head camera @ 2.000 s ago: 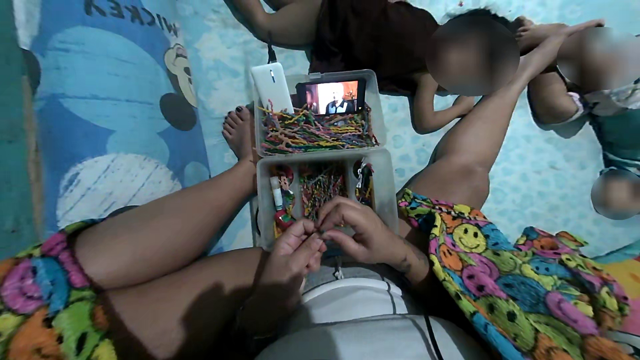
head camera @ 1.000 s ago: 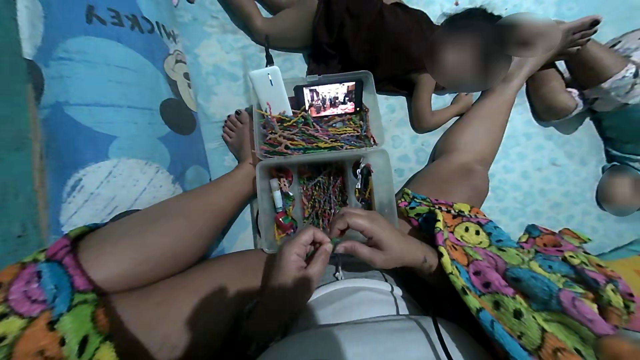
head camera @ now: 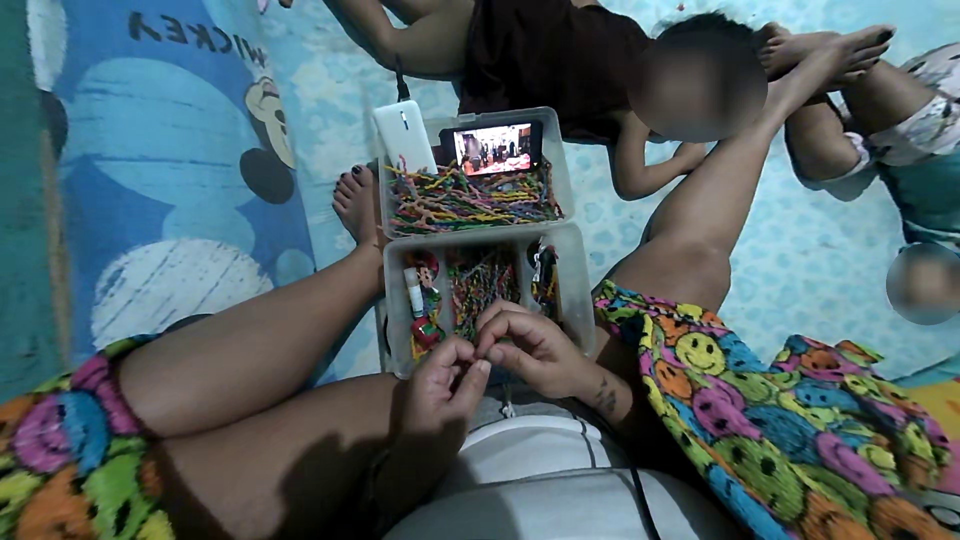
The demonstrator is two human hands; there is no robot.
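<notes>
My left hand (head camera: pixel 446 382) and my right hand (head camera: pixel 529 349) meet at the fingertips above my lap. Thumb and forefinger of each are pinched together; whatever lies between them is too small to make out. Just beyond them is a clear plastic divided box (head camera: pixel 581 300), its middle compartment full of thin multicoloured twisted strands (head camera: pixel 480 285). A small white-capped tube (head camera: pixel 413 291) and a red item (head camera: pixel 426 332) lie in the left compartment. Behind, the lid or second tray (head camera: pixel 566 180) holds longer coloured twisted cords (head camera: pixel 472 202), a lit smartphone (head camera: pixel 491 148) and a white power bank (head camera: pixel 406 139).
My bare legs lie on both sides of the box, under smiley-patterned shorts (head camera: pixel 742 397). One person in dark clothing (head camera: pixel 555 67) lies beyond the box, and another person (head camera: pixel 877 135) is at the right. A blue cartoon-print mat (head camera: pixel 172 150) is at the left.
My hands remain close together, with small shifts of the fingers. The picture on the phone screen has changed. At upper right, a foot has moved over the other person's legs.
</notes>
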